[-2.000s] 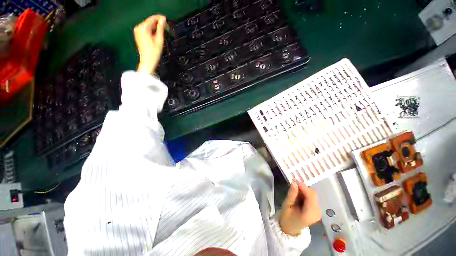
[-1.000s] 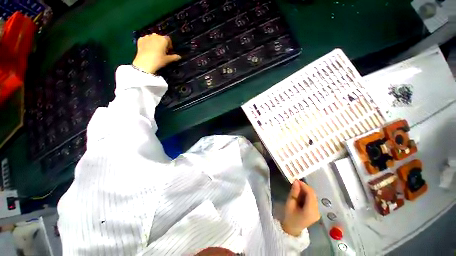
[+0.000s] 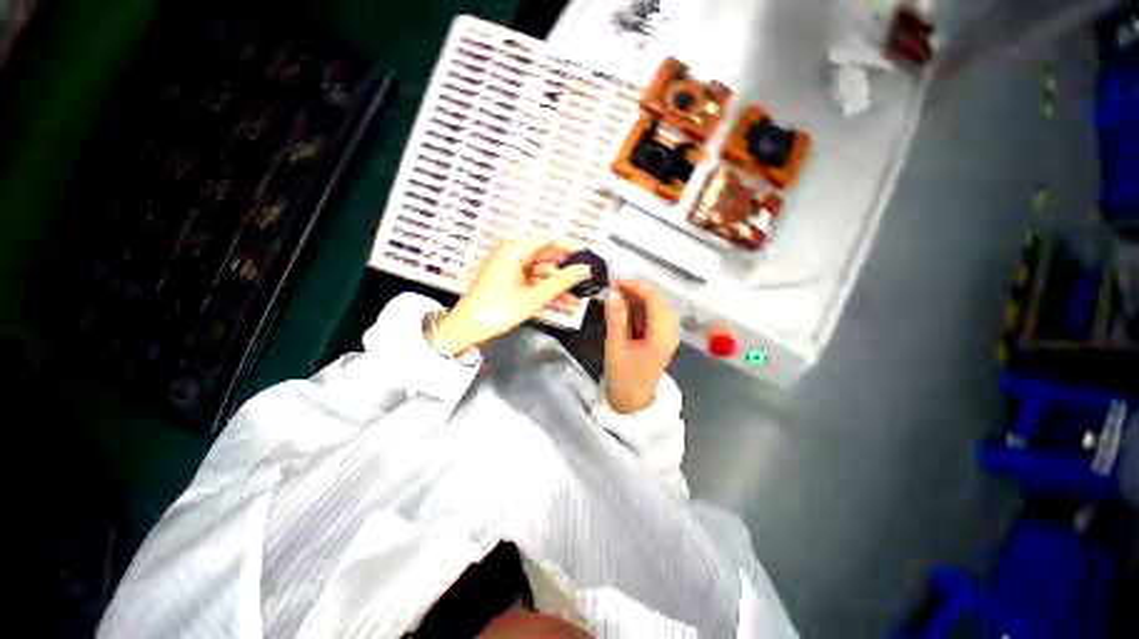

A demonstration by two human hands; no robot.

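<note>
My left hand (image 3: 515, 295) is shut on a round black unit (image 3: 585, 272), held between thumb and fingers above the lower corner of the white slotted tray. My right hand (image 3: 642, 335) is close beside it on the right, its fingertips pinched together at the unit's edge. Whether the right fingers hold a small part or tool is too small and blurred to tell. The white slotted tray (image 3: 490, 140) has rows of slim dark and reddish pieces and lies just beyond my hands.
Four orange bins (image 3: 660, 160) with small parts stand on the white machine (image 3: 799, 281), which has a red button (image 3: 722, 343) and a green button (image 3: 757, 357). The black compartment tray (image 3: 256, 200) is at the left on the green mat. Blue stools (image 3: 1055, 424) stand right on the grey floor.
My left hand has left the black tray and come to my right hand with a black unit in it. The view has turned right, so the bins and floor now show more centrally.
</note>
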